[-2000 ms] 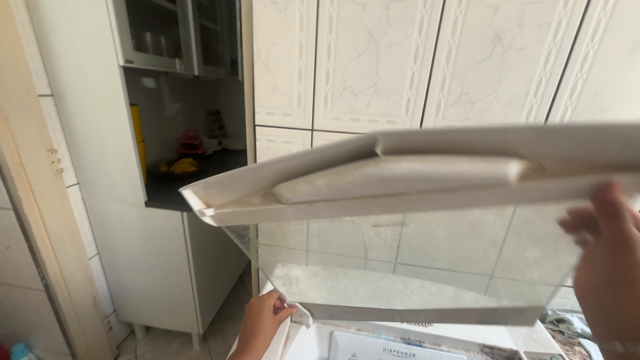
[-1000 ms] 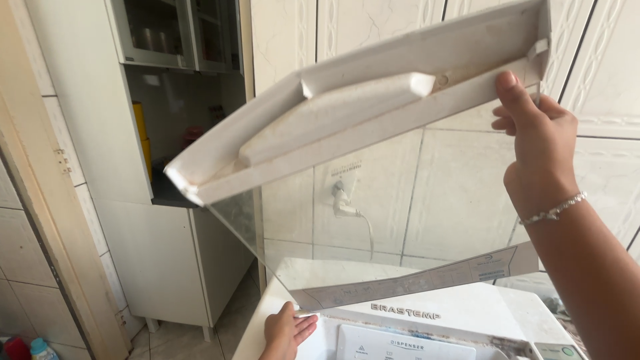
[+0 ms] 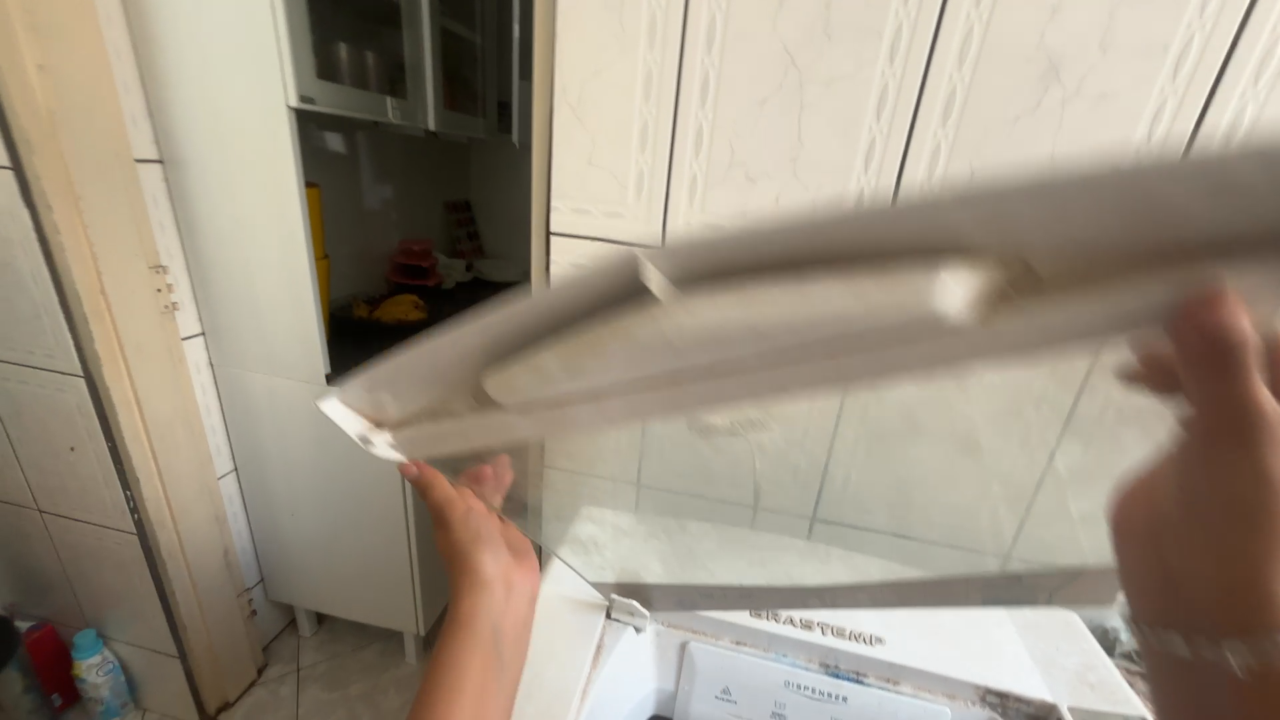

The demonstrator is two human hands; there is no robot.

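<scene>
A washing machine lid, a clear panel with a whitish plastic front rim, is held up and tilted over the white Brastemp washer. My left hand touches the lid near the rim's left corner, thumb at the edge and fingers behind the clear panel. At the right end, my right hand grips the rim; motion blurs it, and a bracelet circles the wrist. Under the lid a white dispenser cover shows in the washer's opening. A small white hinge piece stands at the opening's back left corner.
Behind the washer rises a tiled wall. To the left stand a tall white cabinet and a door frame. Bottles, one with a blue cap, stand on the floor at lower left. Yellow and red items lie on a dark counter.
My left hand has moved up from the washer's back left corner to the lid rim's left corner. The lid's right end has swung down and to the right with my right hand since one second ago.
</scene>
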